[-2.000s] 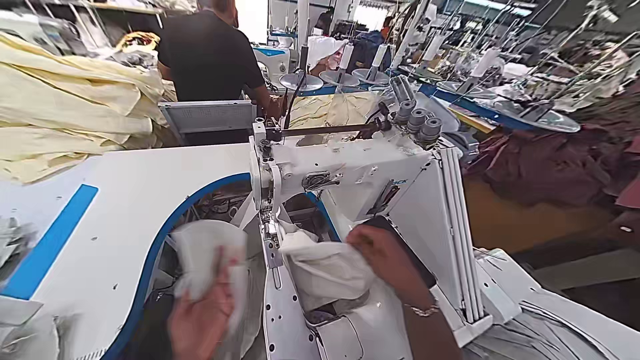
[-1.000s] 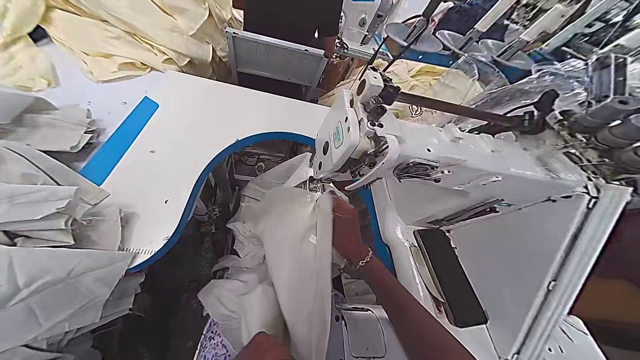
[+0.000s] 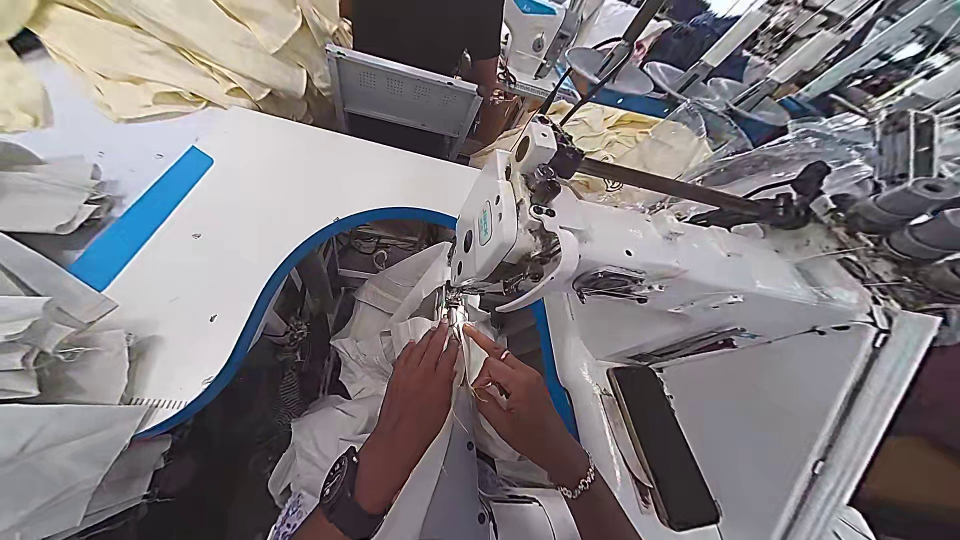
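White fabric [image 3: 375, 330] lies over the narrow arm of an industrial sewing machine [image 3: 487, 217] and hangs down on its left side. My left hand [image 3: 420, 382], below a wrist with a black watch, rests flat on the cloth with its fingertips just before the presser foot [image 3: 453, 296]. On the right side of the arm, my right hand [image 3: 510, 390] has its index finger stretched toward the same foot and its other fingers curled at the fabric edge. Whether those curled fingers pinch the cloth cannot be told. Loose threads hang beside the right hand.
A smartphone [image 3: 664, 446] lies on the machine bed at right. Stacked white fabric pieces [image 3: 52, 345] lie on the left of the blue-edged table [image 3: 300, 165]. Beyond are pale yellow cloth [image 3: 195, 52], a metal rack [image 3: 405, 94], a person in dark clothing [image 3: 427, 30] and thread cones [image 3: 915, 202].
My left hand has moved up from the bottom edge onto the cloth near the presser foot. The fabric, raised in front of the needle area a second ago, now lies lower along the machine arm.
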